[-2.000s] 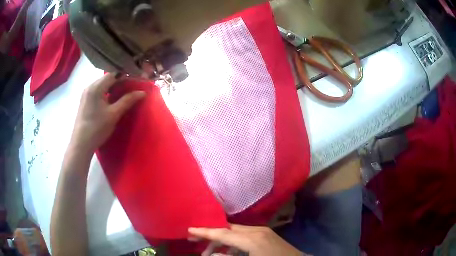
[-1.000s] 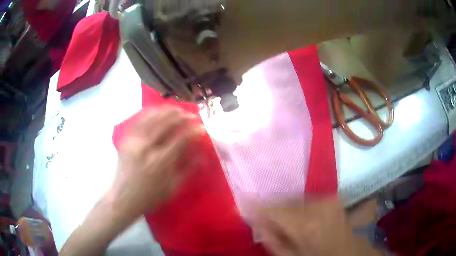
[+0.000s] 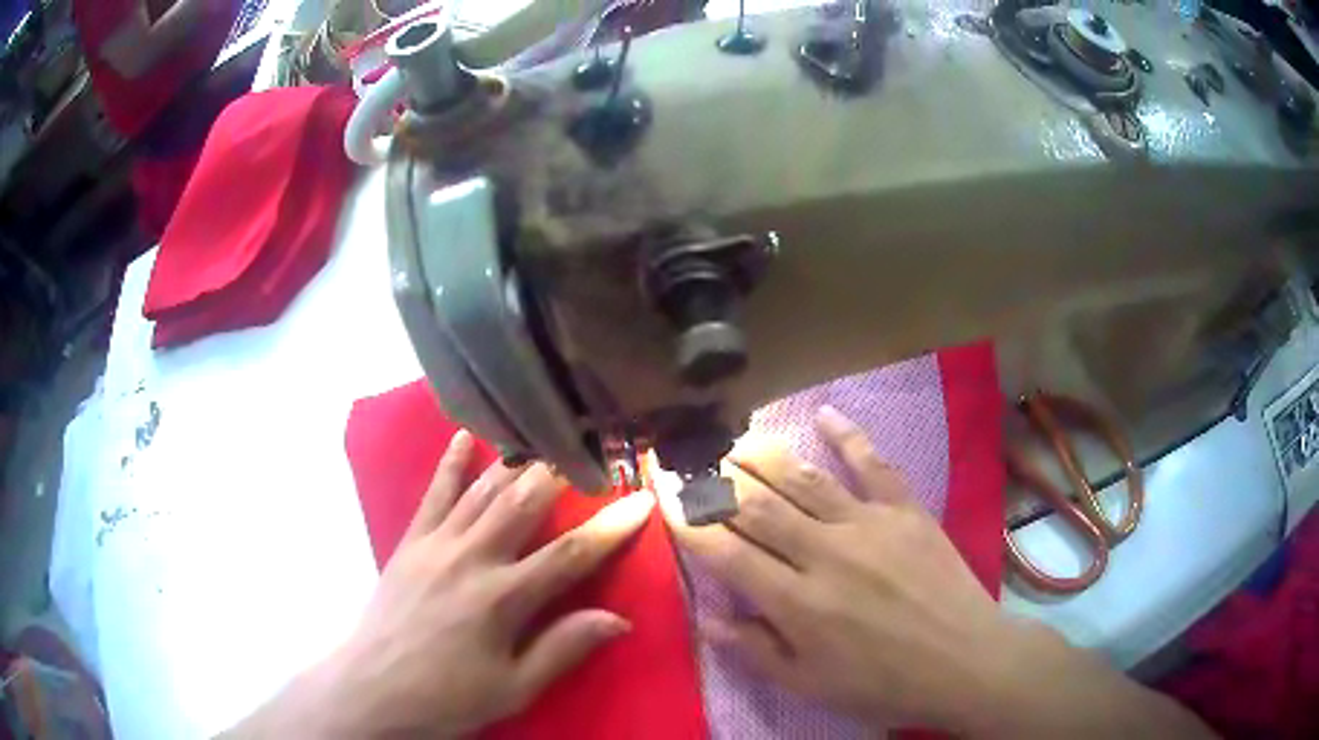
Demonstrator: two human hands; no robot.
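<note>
A red garment panel (image 3: 615, 636) lies under the sewing machine head, with a pale dotted pocket lining (image 3: 897, 434) on its right part. My left hand (image 3: 485, 600) lies flat on the red cloth, fingers spread, left of the presser foot (image 3: 622, 470). My right hand (image 3: 839, 578) lies on the pale lining, fingertips close to the right of the foot. The seam edge runs down between my hands. The needle is too small to make out. Both hands press on the cloth and neither pinches it visibly.
The beige-grey machine head and arm (image 3: 897, 188) span the top. Scissors with orange-brown handles (image 3: 1078, 492) lie at the right, blades hidden. A folded red pile (image 3: 253, 217) is at the upper left of the white table (image 3: 217, 535). A printed label (image 3: 1295, 419) is at the right edge.
Both hands have moved up beside the presser foot and now lie flat; my right hand came from the panel's lower edge. The view has shifted, showing more of the machine arm.
</note>
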